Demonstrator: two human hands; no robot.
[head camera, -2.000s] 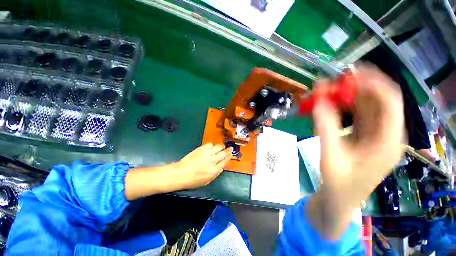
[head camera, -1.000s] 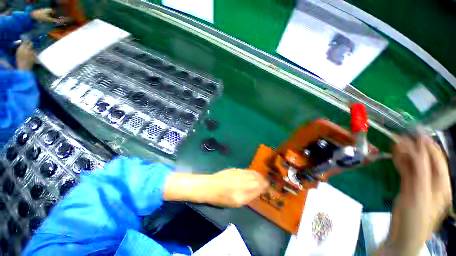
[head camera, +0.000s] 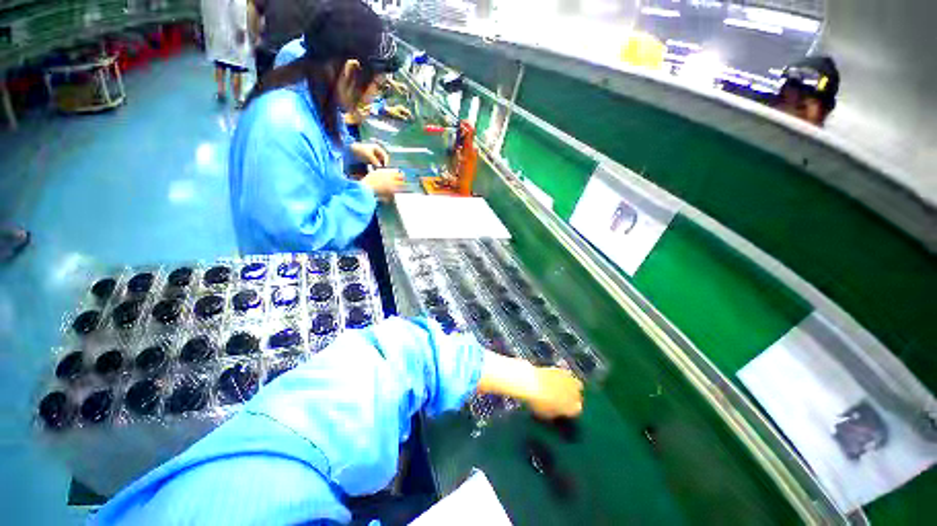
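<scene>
My left hand is over the near right corner of a clear blister tray on the green bench. Its fingers are bent down and blurred. A dark shape shows just under the fingers; I cannot tell whether the hand grips it. Round black parts lie on the bench nearer to me, blurred. The tray holds rows of black discs. My right hand is not in view.
Another blister tray of black discs stands left of the bench. A white sheet and an orange fixture are farther along, beside a seated worker in blue. Instruction sheets hang on the green panel.
The view has swung left along the bench. My left hand has moved from the orange fixture to the blister tray. My right hand, the red-handled clamp and the paper of specks have left the picture.
</scene>
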